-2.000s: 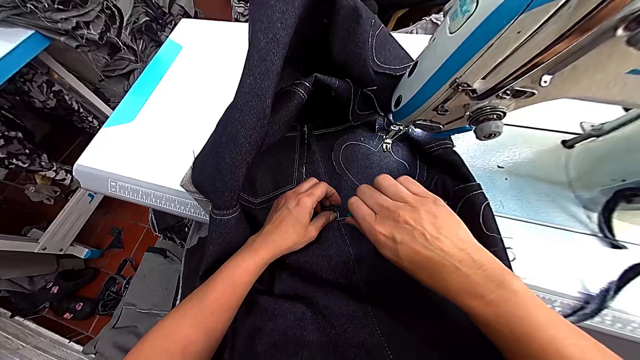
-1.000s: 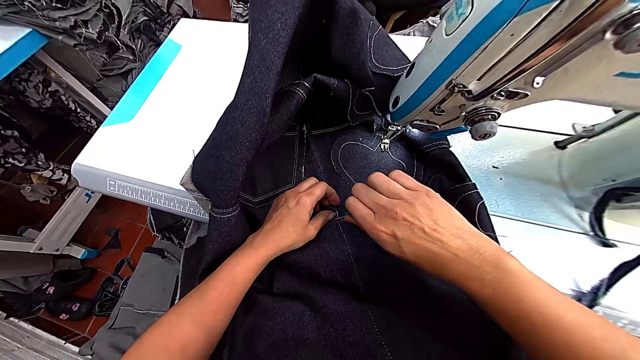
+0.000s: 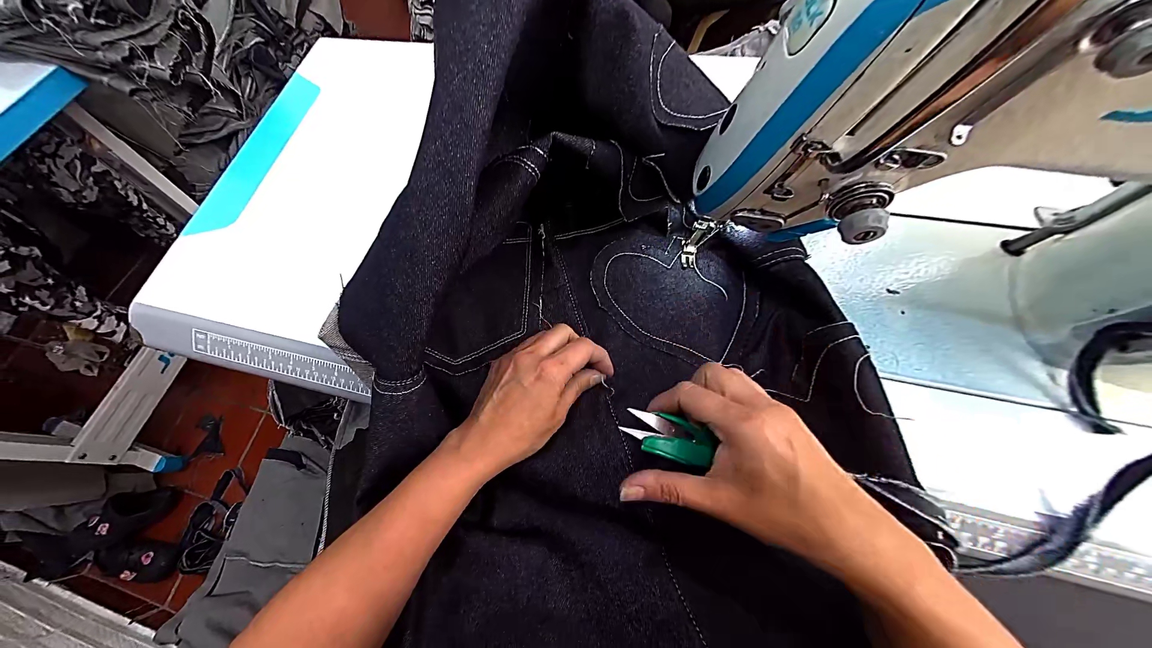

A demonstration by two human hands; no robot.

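Dark denim trousers (image 3: 576,504) with pale stitching lie bunched over the sewing table. My left hand (image 3: 540,387) rests on them and pinches a loose thread (image 3: 608,385) at a seam between thumb and fingers. Just right of it, my right hand (image 3: 738,441) holds green-handled thread snips (image 3: 677,441), their two blades apart and pointing left toward the seam. Above my right hand, the metal presser foot (image 3: 693,247) of the sewing machine (image 3: 810,99) sits over a curved line of stitching on a pocket-like patch (image 3: 661,301).
The white table (image 3: 297,180) has a ruler edge (image 3: 279,360) at the left. Grey cloth (image 3: 243,72) is heaped at the upper left. Shoes (image 3: 135,531) and grey fabric (image 3: 256,531) lie at the lower left. A dark cord-like strip (image 3: 1062,540) hangs at the right.
My right hand has come off the seam and moved a little right and down; green snips now show in it. My left hand has stayed by the seam.
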